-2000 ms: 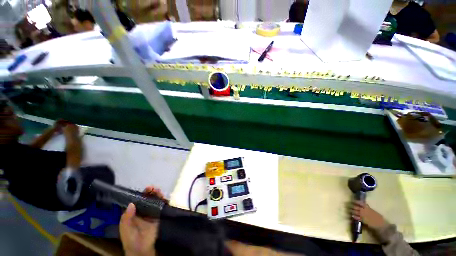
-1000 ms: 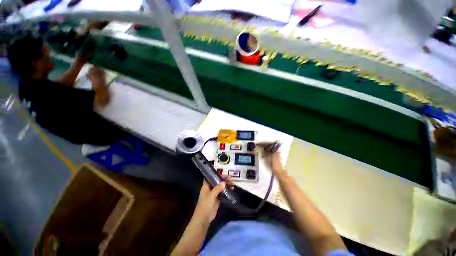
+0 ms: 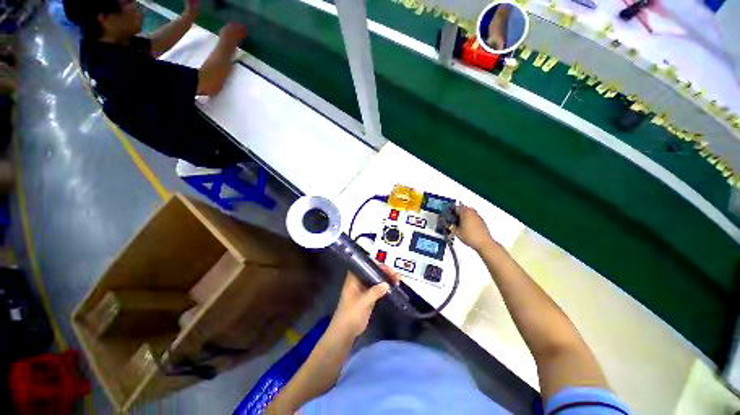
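A dark grey hair dryer is in my left hand, held by the handle at the bench's near edge. Its pale ring-shaped head with a dark centre points up left. A black power cord loops from the handle end to my right hand. My right hand holds the black power plug at the upper right socket of the white test panel. Whether the plug is fully seated cannot be told. The panel has two bluish meters, red switches, a black knob and a yellow-orange block.
A green conveyor runs behind the bench. A seated person works at the upper left. An open carton stands on the floor at the left. A round mirror on a red holder and a shelf with yellow tags are above.
The view has turned, so the bench sits more slanted. My right hand, blurred beside the panel before, is now over its upper right socket. The dryer remains in my left hand.
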